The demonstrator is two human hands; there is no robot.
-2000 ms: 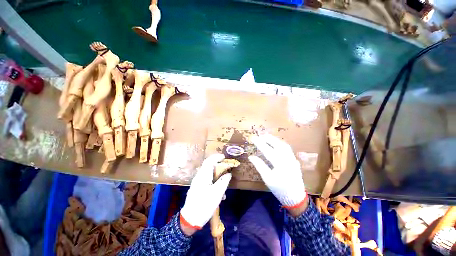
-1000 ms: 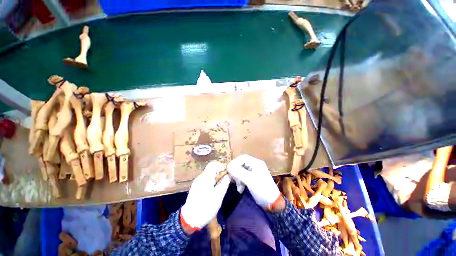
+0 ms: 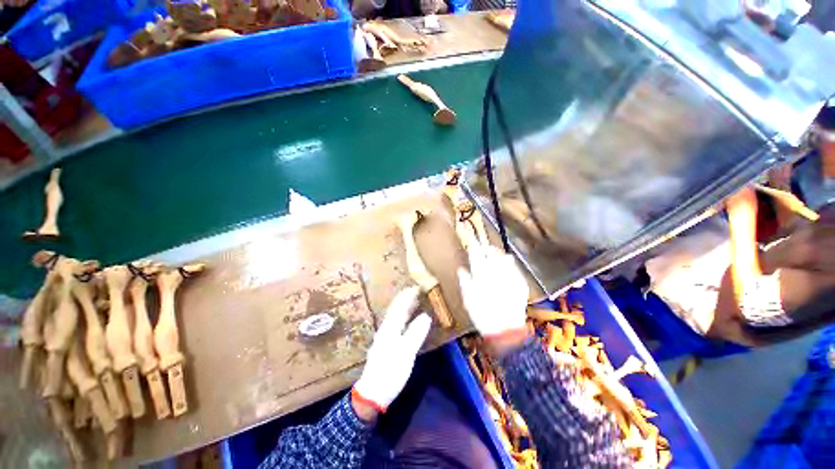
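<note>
A tan figurine leg (image 3: 418, 259) with a dark strap at its foot lies on the bench between my hands. My left hand (image 3: 394, 353), in a white glove, is just left of its peg end, fingers apart and empty. My right hand (image 3: 496, 291), gloved and blurred, covers the lower part of the strapped legs (image 3: 467, 220) beside the metal hood. Its fingertips are unclear, so a grip on them cannot be told. A small whitish oval dish (image 3: 317, 324) sits on the stained work board (image 3: 341, 353).
A row of strapped legs (image 3: 114, 321) lies at the left. Two legs lie on the green belt (image 3: 229, 183), with a blue tote (image 3: 220, 69) beyond. A shiny metal hood (image 3: 623, 137) with black cable stands right. A bin of legs (image 3: 632, 394) is below. Another person's gloved hand (image 3: 764, 300) shows far right.
The view has swung right. My hands have parted from the piece held at the bench edge. A strapped leg now lies on the bench, and my right hand has moved to the legs by the hood.
</note>
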